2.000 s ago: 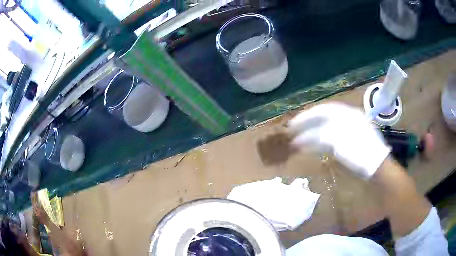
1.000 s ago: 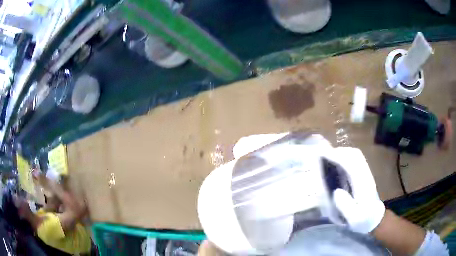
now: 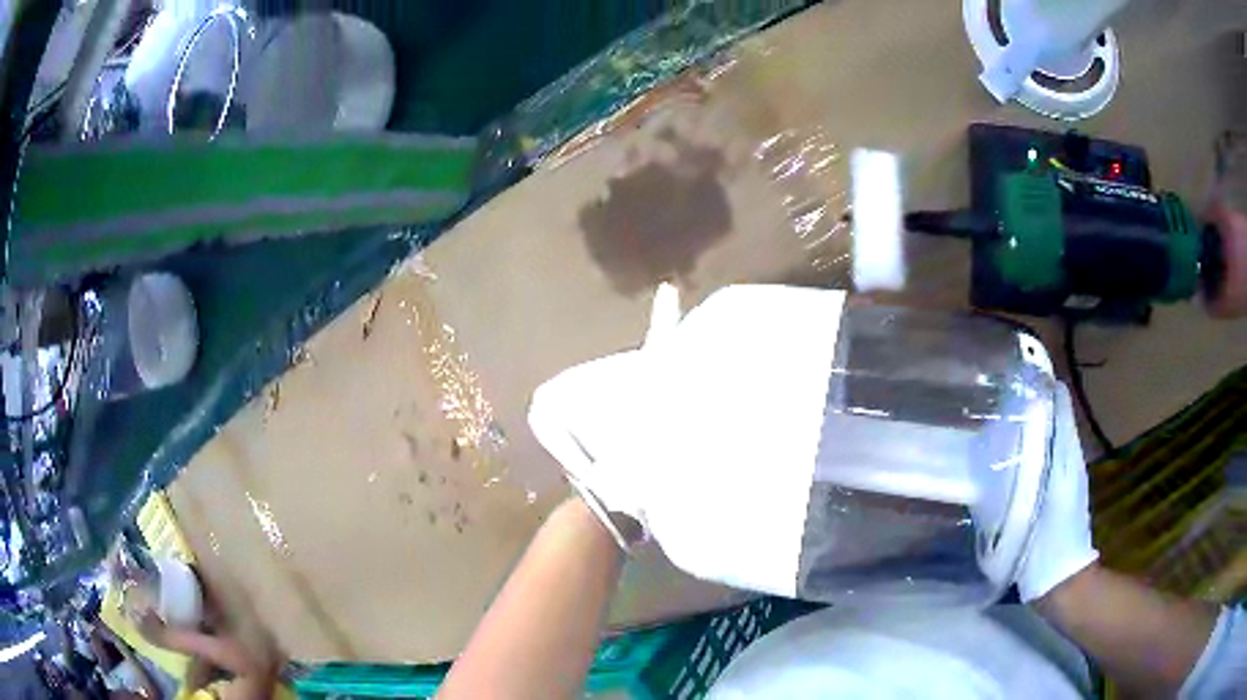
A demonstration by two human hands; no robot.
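Note:
A large kettle body with a white rounded section and a clear jar section lies sideways between my hands over the bench. A white arm shows through the clear wall. My left hand, in a white glove, holds the white end, with a finger raised at its upper side. My right hand, gloved, holds the clear rim end and is partly hidden behind it. The small bench motor stands beyond the kettle body, with a white buffing wheel on its shaft.
A white handle-and-ring part lies beyond the motor. The cardboard bench cover has a dark stain. A green bar crosses the conveyor at left. A green crate is at the bench's near edge. Another person's arm shows lower left.
The kettle body is now held sideways, its clear end to the right, and my left hand shows at its white end. The view has shifted, with the motor appearing higher and nearer.

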